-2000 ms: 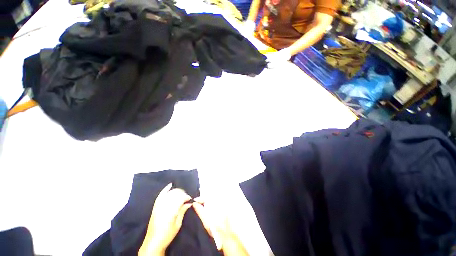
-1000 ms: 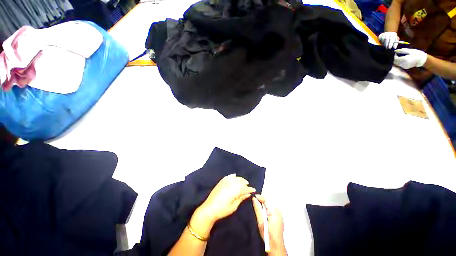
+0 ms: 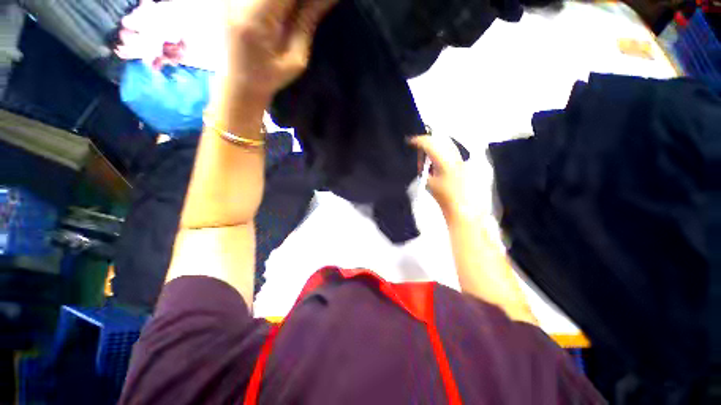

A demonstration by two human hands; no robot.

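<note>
A dark navy garment (image 3: 356, 119) hangs from my raised left hand (image 3: 273, 47) at the upper left of centre, with its lower end over the white table. The fingers of my left hand are blurred and close on the cloth. My right hand (image 3: 439, 162) is at the garment's right edge, fingers bent. A small dark, slim thing shows beside it, too blurred to name. Whether my right hand touches the cloth cannot be told.
A navy garment pile (image 3: 609, 182) lies on the right of the white table (image 3: 466, 87). Another pile (image 3: 170, 213) is at the left edge. A light-blue bag (image 3: 170, 95) is beyond it. Black garments (image 3: 431, 24) lie at the far side. A blue crate (image 3: 118, 340) is lower left.
My left hand has risen from the table and lifted the navy garment. My right hand has moved apart from it. The view has tipped down, showing my apron straps and sleeves.
</note>
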